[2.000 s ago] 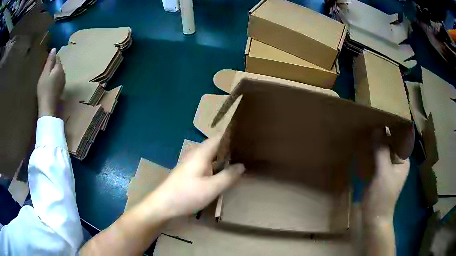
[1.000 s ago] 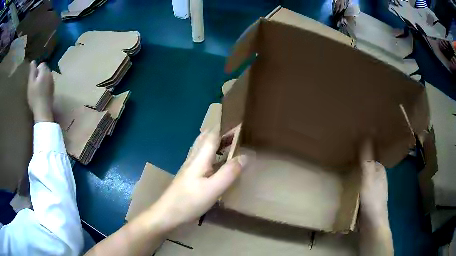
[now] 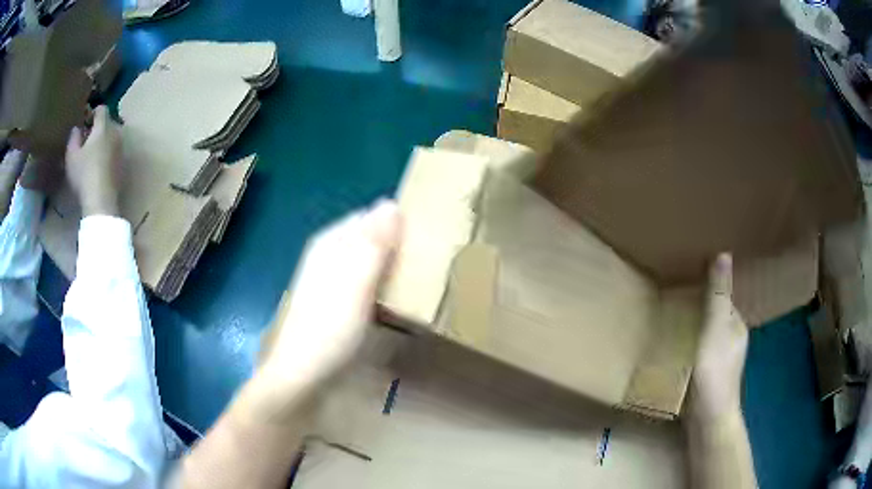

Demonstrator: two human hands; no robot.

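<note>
A part-folded box is tilted above a flat box blank with short dark slots. Its large dark brown lid stands up at the back right and is blurred. My left hand, blurred, is at the box's left side wall, with the fingers behind its outer edge. A small corner flap shows inside the box beside that wall. My right hand holds the right end, with a finger up against the side near the lid's crease.
Closed boxes are stacked ahead, partly behind the lid. A layered blank stack lies to the left on the green table. Another person's hand and white sleeve are beside it. A pale post stands at the back.
The box has turned and tilted, and its lid has swung to the right. The left side wall now shows folded over, with my left hand on its outside. The neighbour's cardboard has moved up.
</note>
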